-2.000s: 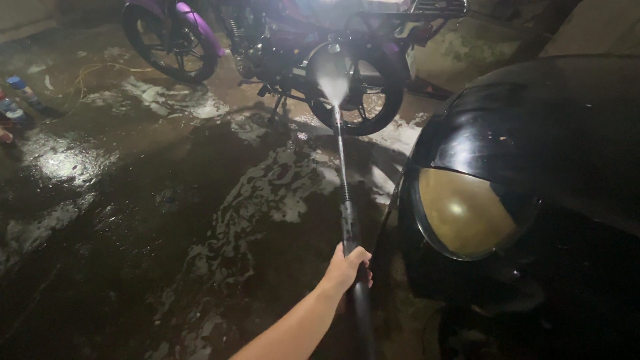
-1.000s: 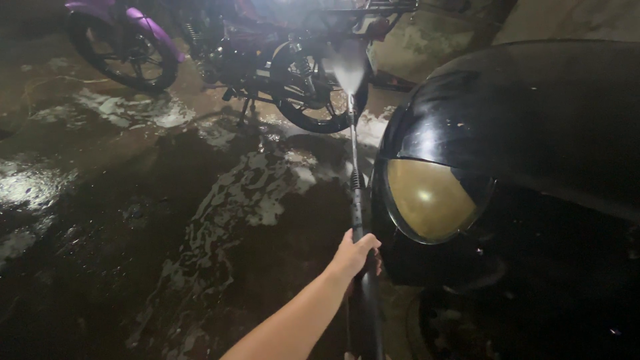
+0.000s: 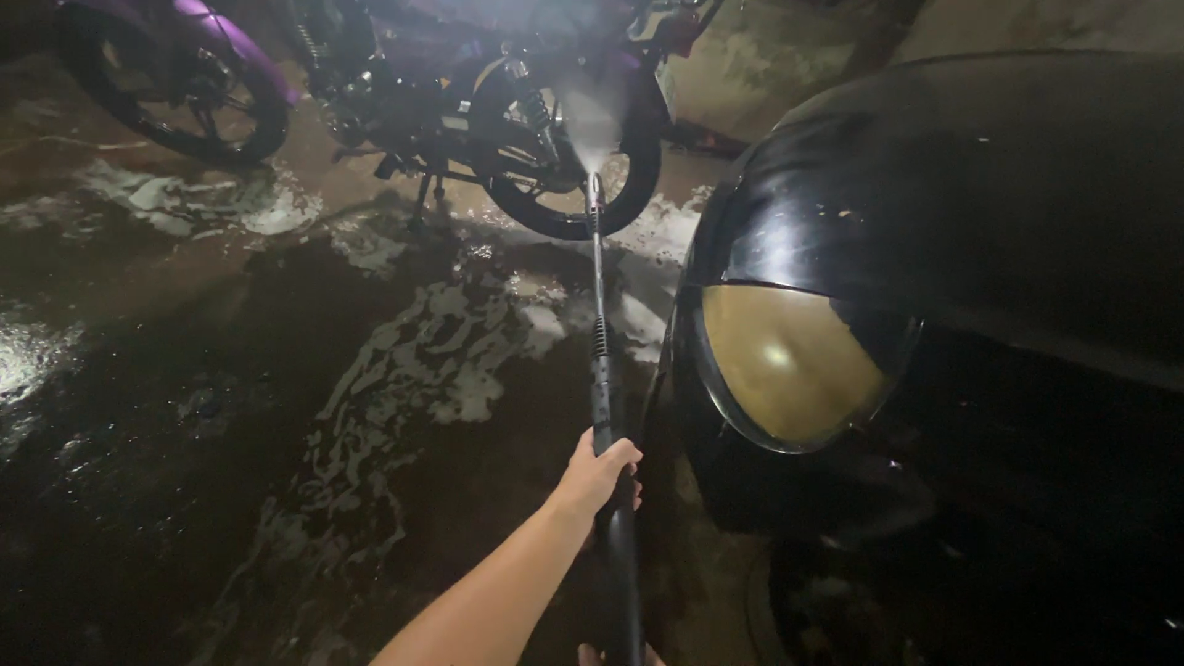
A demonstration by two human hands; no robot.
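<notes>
My left hand (image 3: 599, 474) is closed around the black grip of a pressure washer lance (image 3: 602, 388), whose metal tube points away from me. From its nozzle a white fan of water spray (image 3: 592, 120) goes toward the rear wheel (image 3: 643, 176) of a purple and black motorcycle (image 3: 435, 102). At the bottom edge, only some fingers of my right hand (image 3: 618, 656) show, around the rear part of the lance; most of that hand is out of view. The motorcycle stands on its stand, with its front wheel (image 3: 176, 102) at the upper left.
A black car (image 3: 999, 185) with a yellowish headlight (image 3: 791, 361) fills the right side, close to the lance. Wet, dark ground (image 3: 277, 370) with foam patches and puddles lies at the left and below the motorcycle. Behind the motorcycle is a stained wall or floor surface.
The motorcycle and car appear larger and nearer than before. The lance still sprays at the rear wheel area. Fingers of my right hand now show more plainly at the bottom edge.
</notes>
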